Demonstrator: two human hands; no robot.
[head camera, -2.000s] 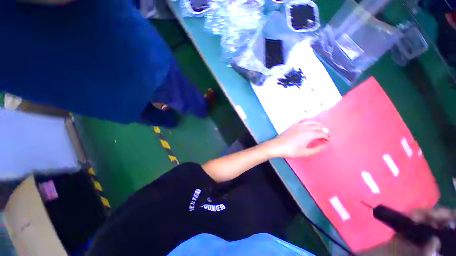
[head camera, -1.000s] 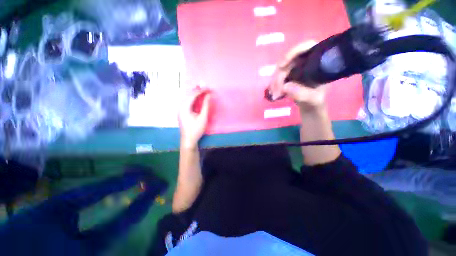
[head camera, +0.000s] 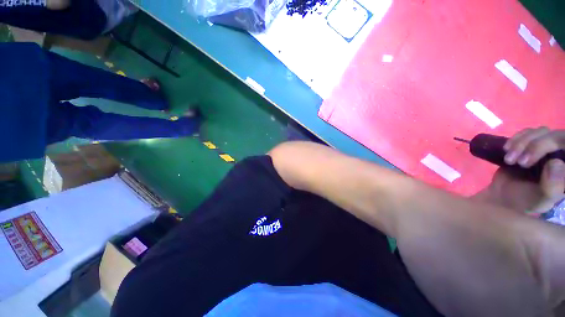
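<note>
The black electric screwdriver (head camera: 495, 148) lies over the red mat (head camera: 427, 80) near the right edge, its thin bit pointing left. My right hand (head camera: 534, 153) is closed around its body and is partly cut off by the picture's edge. My left arm reaches across the lower right, large and close to the camera. My left hand is beyond the right edge and out of the picture. Several white tape strips (head camera: 483, 114) lie in a row on the mat. No housing shows in my right hand.
A white sheet (head camera: 328, 49) with a printed square lies left of the mat, with a black screw pile (head camera: 305, 6) at its top. Clear bags (head camera: 238, 13) lie beside it on the green bench (head camera: 217, 49). A person's legs (head camera: 124, 121), boxes and yellow-black floor marking show at left.
The view has swung, with the mat now at the upper right. My left hand has left the mat and gone out of the picture. My right hand still holds the screwdriver, now at the right edge.
</note>
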